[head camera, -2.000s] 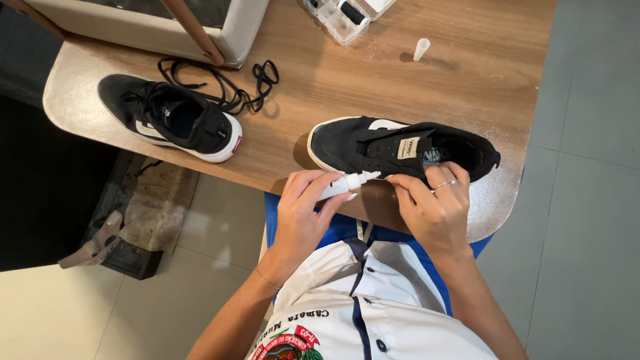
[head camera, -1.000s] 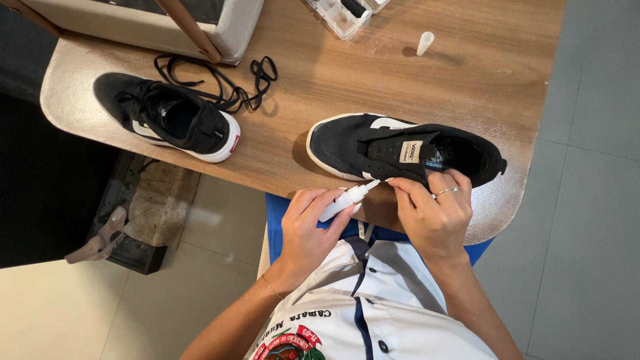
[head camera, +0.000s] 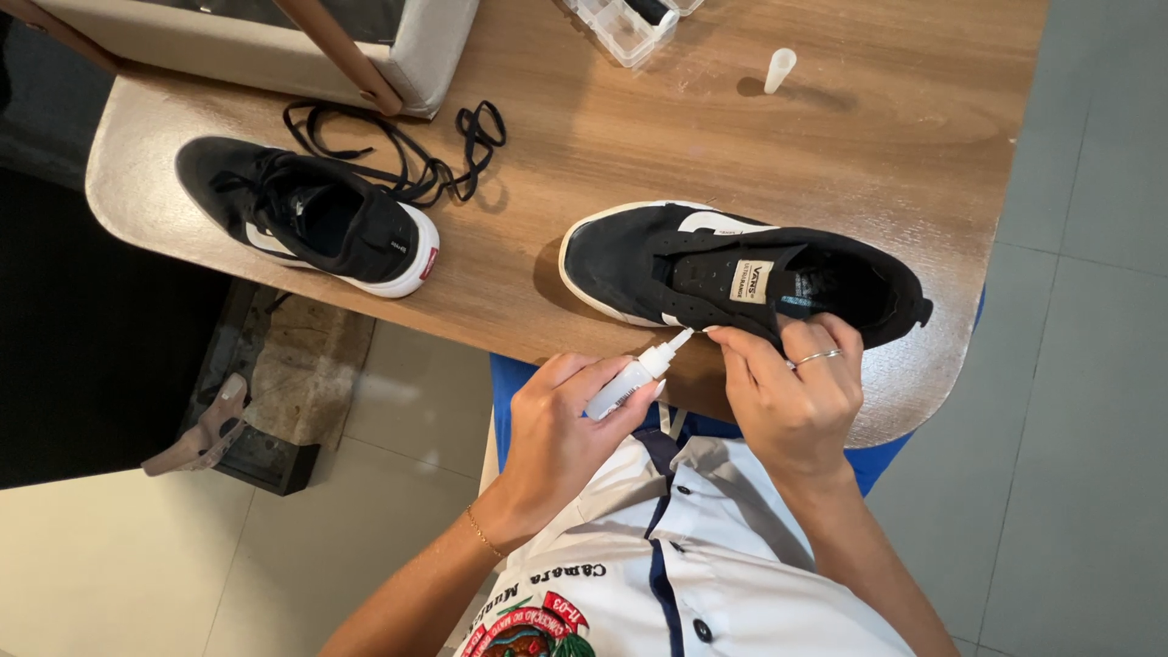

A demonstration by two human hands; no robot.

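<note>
My left hand [head camera: 570,415] holds a small white squeeze bottle [head camera: 630,379] with a narrow nozzle. The nozzle tip is at the near side of a black Vans sneaker [head camera: 620,260], by the edge of its upper. My right hand [head camera: 798,392], with a ring on one finger, grips the near side of that sneaker's opening; its thumb and index finger are close to the nozzle. This sneaker has no lace in it, and its tongue bears a beige label. Whether the nozzle touches the shoe is hard to tell.
A second black sneaker [head camera: 310,214], laced, stands at the left beside a loose black shoelace [head camera: 415,173]. A white conical cap [head camera: 780,70] stands near the back, right of a clear plastic organizer box [head camera: 630,32]. A beige fabric-covered piece [head camera: 429,55] occupies the back left. The wooden table's rounded edge [head camera: 944,383] lies at right.
My left hand and the bottle have shifted slightly, and the bottle is tilted more steeply than two seconds ago. My right hand stays at the sneaker's near side.
</note>
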